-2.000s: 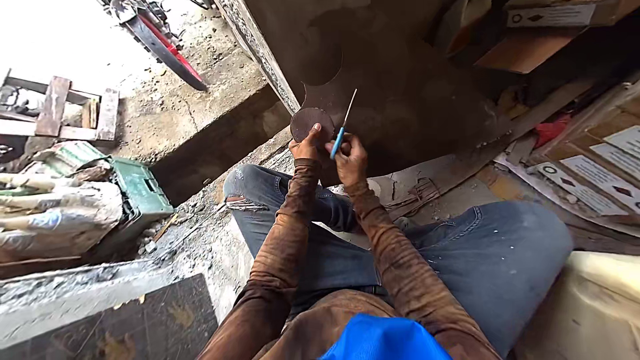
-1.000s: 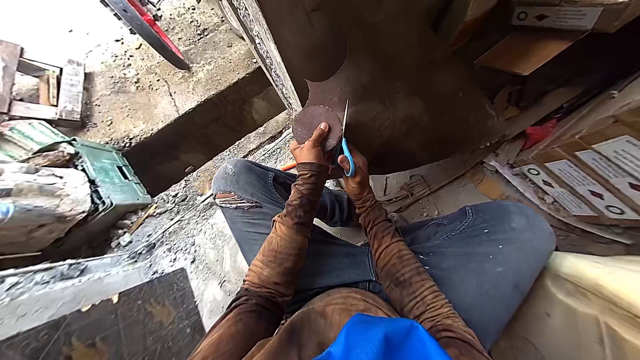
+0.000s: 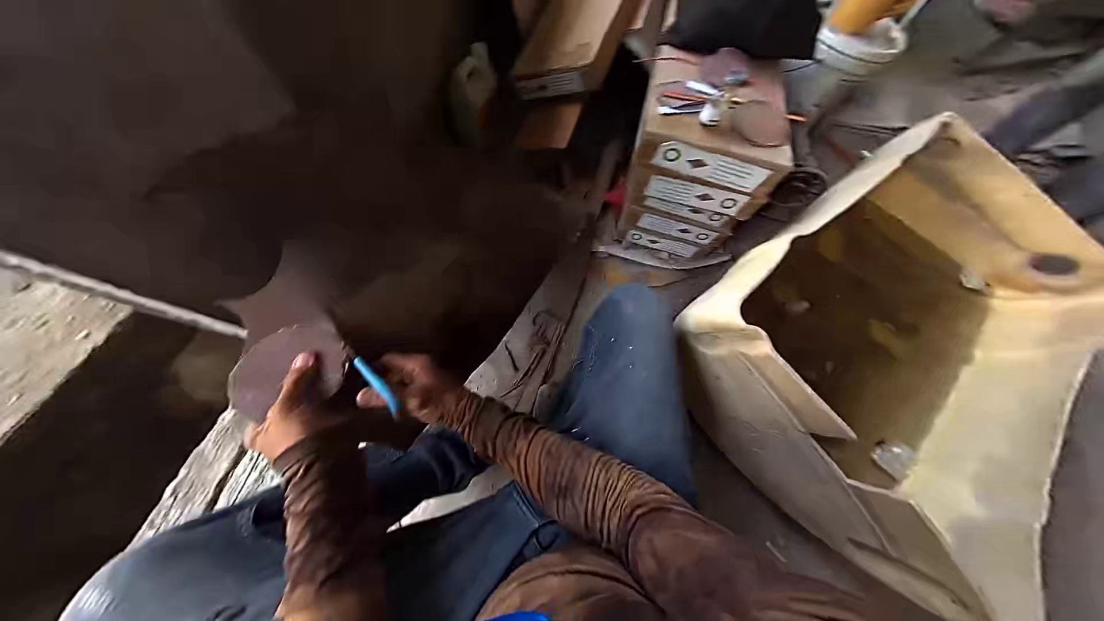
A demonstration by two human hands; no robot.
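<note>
With its thumb on top, my left hand grips a round brown disc, which lies against the lower edge of a large dark brown sheet. My right hand is just to the right, closed around scissors with blue handles. The scissors' blades are blurred and mostly hidden near the disc's right edge. Rounded cutouts mark the sheet's edge above the disc.
On the right stands a large cream moulded tub. Stacked cardboard boxes bearing printed labels carry small tools at the back. A white bucket is behind them. A wooden beam and a dark gap lie at left.
The view has swung strongly to the right, bringing in the tub and box tops. The left hand keeps hold of the disc, and the scissors stay in the right hand.
</note>
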